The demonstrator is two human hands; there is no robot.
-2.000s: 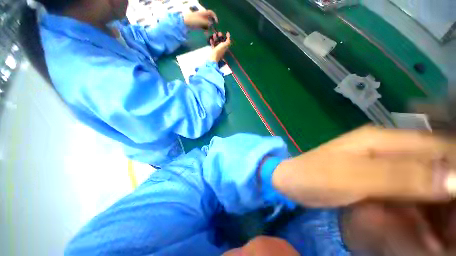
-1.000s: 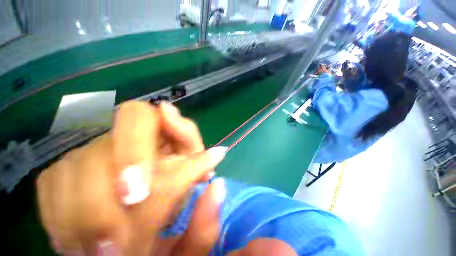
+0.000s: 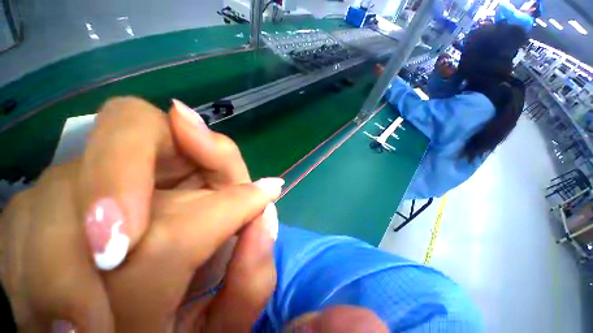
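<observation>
My left hand (image 3: 49, 240) and my right hand (image 3: 240, 276) are bare, very close to the camera and folded against each other at the lower left. Their fingers overlap, so where one hand ends is hard to tell. Two fingertips meet near the middle of the view. One nail is pink and white. No object shows between the fingers, but the space between the palms is hidden. A blue sleeve (image 3: 364, 279) runs to the lower right. Part of a finger or thumb is cut off by the bottom edge.
A green conveyor (image 3: 286, 123) crosses behind my hands, with a metal rail (image 3: 260, 97) bearing black pieces (image 3: 223, 107). A pale sheet (image 3: 73, 136) is partly hidden. A white branched fixture (image 3: 388, 133) lies on the green bench (image 3: 344, 188). A person (image 3: 455, 123) sits at right.
The view has swung from the left-hand neighbour to the other side of the line. Since one second ago, my joined hands appear larger and slightly further left and cover more of the pale sheet.
</observation>
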